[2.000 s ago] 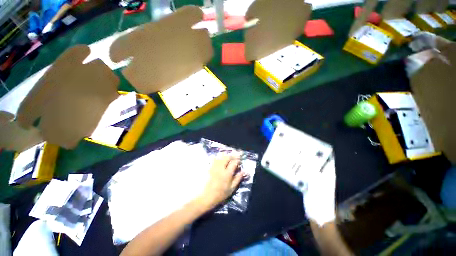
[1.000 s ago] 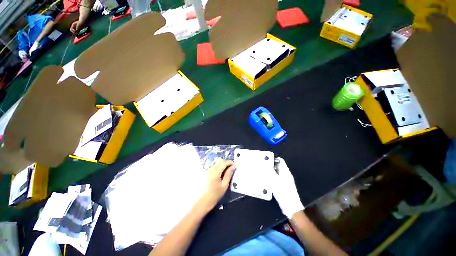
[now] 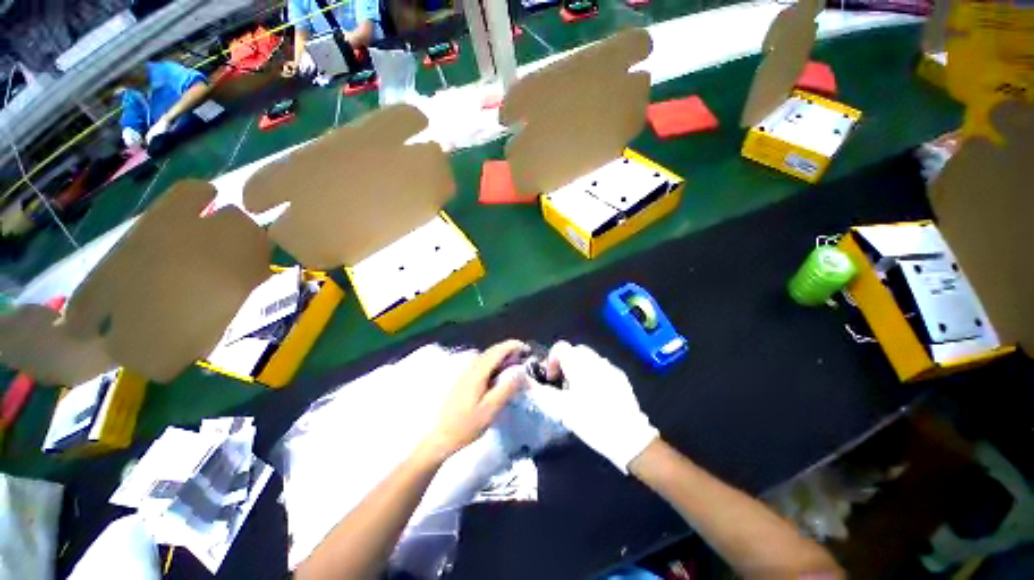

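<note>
My left hand (image 3: pixel 471 399), bare, and my right hand (image 3: pixel 598 406), in a white glove, are close together over the right end of the stack of clear poly bags (image 3: pixel 352 436). Both hold a mounting plate (image 3: pixel 522 425) that is mostly hidden by my fingers and seems wrapped in clear plastic. Its far edge looks dark and shiny between my fingertips. Crinkled plastic lies below the hands. A blue tape dispenser (image 3: pixel 646 326) stands on the black mat to the right of my hands.
Open yellow boxes (image 3: pixel 415 275) with brown flaps stand along the green conveyor (image 3: pixel 510 255). Another open box (image 3: pixel 890 323) and a green roll (image 3: pixel 822 276) are at the right. Leaflets (image 3: pixel 198 487) lie left, beside a white-gloved hand. Two people in blue are across the line.
The plate has gone from lying flat and visible beside my left hand to being mostly covered by both hands and plastic. My hands have closed in together. The view has shifted.
</note>
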